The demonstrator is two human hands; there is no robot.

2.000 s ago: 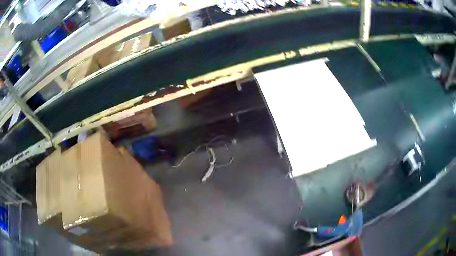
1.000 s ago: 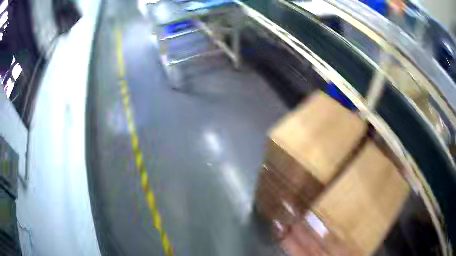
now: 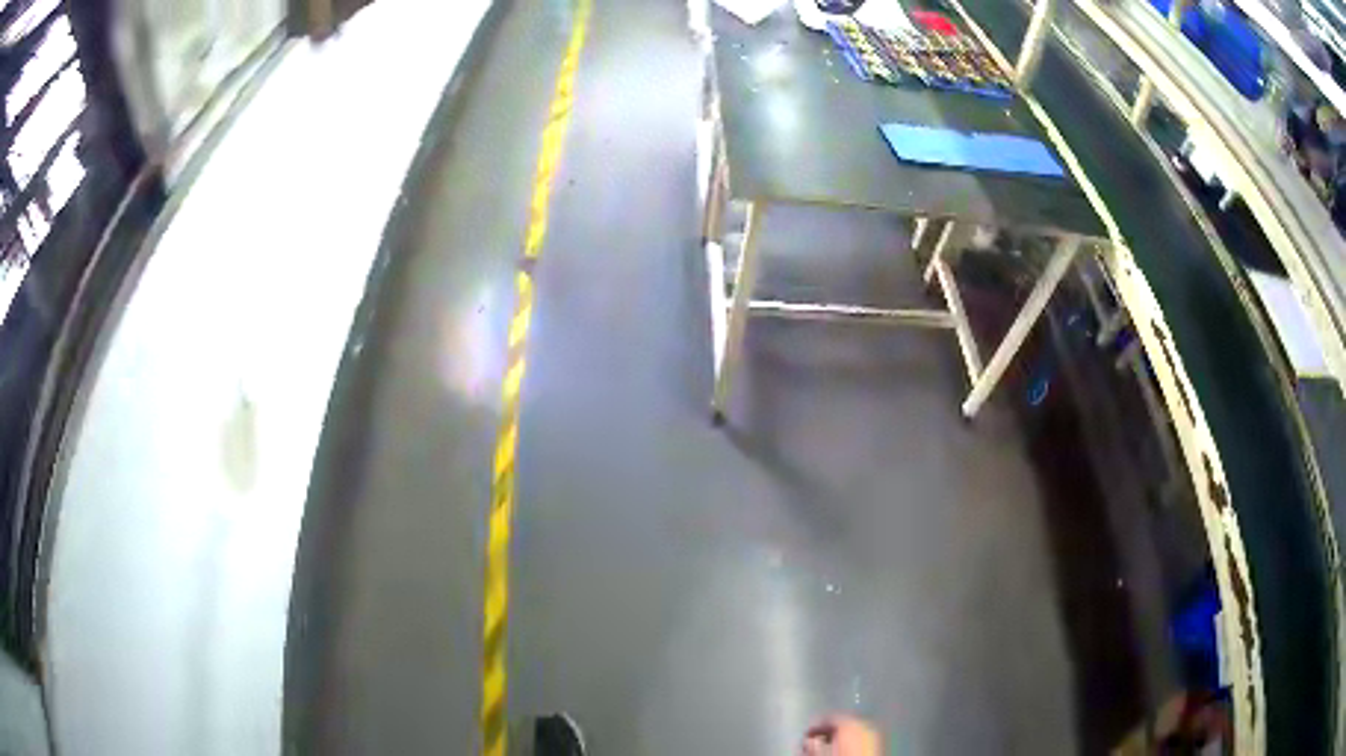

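Observation:
My right hand [image 3: 844, 736] shows only as a small blurred patch cut off by the bottom edge; its fingers and anything in it cannot be made out. My left hand is out of the picture. Ahead stands a work table [image 3: 812, 145] with a dark green top and pale metal legs. A flat blue mat [image 3: 971, 149] lies near its front right part. Behind the mat, component boards [image 3: 923, 59] lie in rows on blue backing, with a small red thing [image 3: 934, 22] beside them.
The conveyor belt [image 3: 1181, 318] runs along the right. A yellow line [image 3: 512, 399] marks the grey floor. A long white surface [image 3: 192, 443] is at the left. Blue and brown things sit under the conveyor at lower right. A dark shoe tip [image 3: 558, 734] shows at the bottom.
The view has swung from the conveyor and white board to the aisle and work table, which is now nearer. The large cartons have left the view. A hand has appeared at the bottom edge.

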